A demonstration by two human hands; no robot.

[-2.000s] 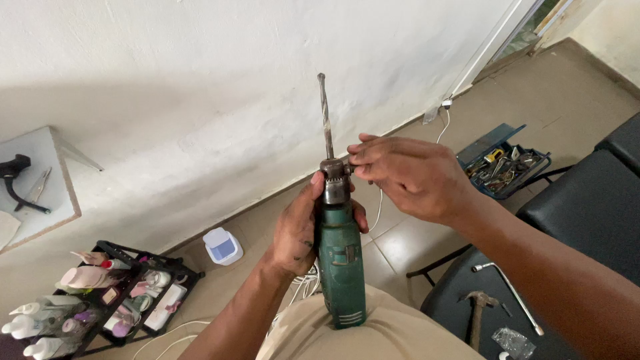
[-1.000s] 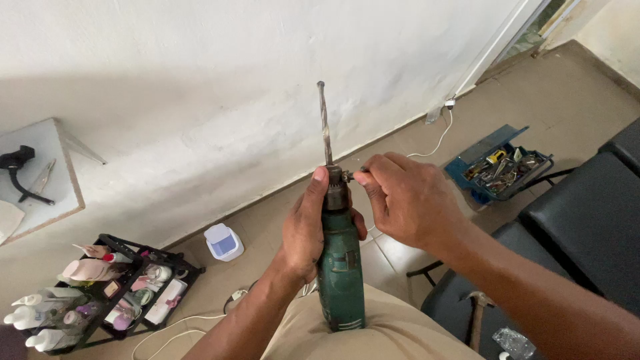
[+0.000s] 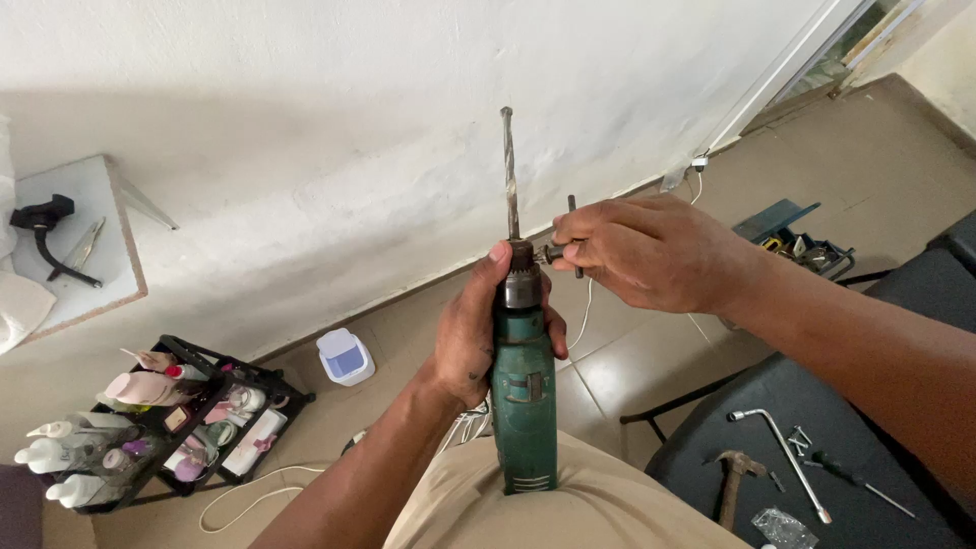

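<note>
A green power drill (image 3: 524, 412) stands upright against my lap, its masonry drill bit (image 3: 509, 171) pointing up. My left hand (image 3: 476, 328) is wrapped around the drill's front end, with the thumb beside the metal chuck (image 3: 522, 278). On the chuck's right side, my right hand (image 3: 637, 248) grips a chuck key (image 3: 573, 252) by its crossbar and shaft. The key's toothed head meets the chuck near its geared collar; whether the teeth mesh cannot be told.
A black seat at the right bears a hammer (image 3: 730, 488), an L-shaped wheel wrench (image 3: 785, 461), a screwdriver (image 3: 862, 480) and screws. Behind is an open toolbox (image 3: 774, 221). A bottle-filled black trolley (image 3: 160, 473), a white container (image 3: 345, 357) and a wall shelf (image 3: 126, 259) are at the left.
The chuck key's crossbar now shows upright between my right fingers, turned from how it sat one second ago. My left hand has stayed around the drill.
</note>
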